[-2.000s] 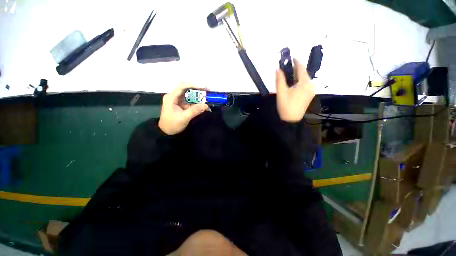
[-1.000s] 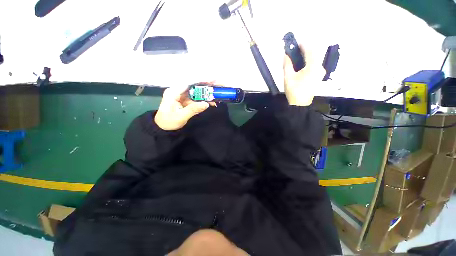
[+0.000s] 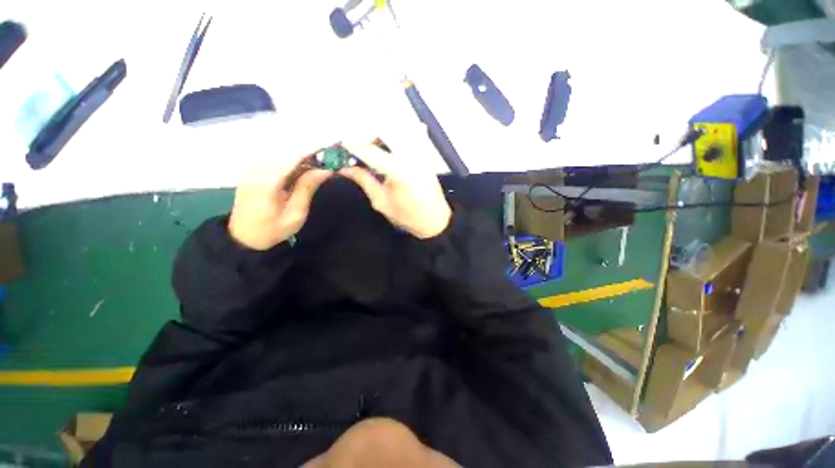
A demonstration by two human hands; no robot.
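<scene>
My left hand (image 3: 275,199) and my right hand (image 3: 403,192) hold the battery and circuit board assembly (image 3: 333,159) between their fingertips at the bench's near edge. Its green end shows; the fingers hide most of the rest. Two small black housing parts lie apart on the white bench, one at centre right (image 3: 490,94) and one further right (image 3: 555,105). A larger black rounded housing (image 3: 226,104) lies on the left.
The mallet (image 3: 434,126) lies behind my right hand. Tweezers (image 3: 188,68) and a long black tool (image 3: 77,113) lie left. A blue and yellow controller (image 3: 717,149) with cables stands right. A blue basket (image 3: 552,265) and cardboard boxes (image 3: 700,302) are below, right.
My right hand has let go of the small black part, now lying on the bench, and has moved left to the assembly. The assembly has turned, so its blue side no longer shows. The view has shifted.
</scene>
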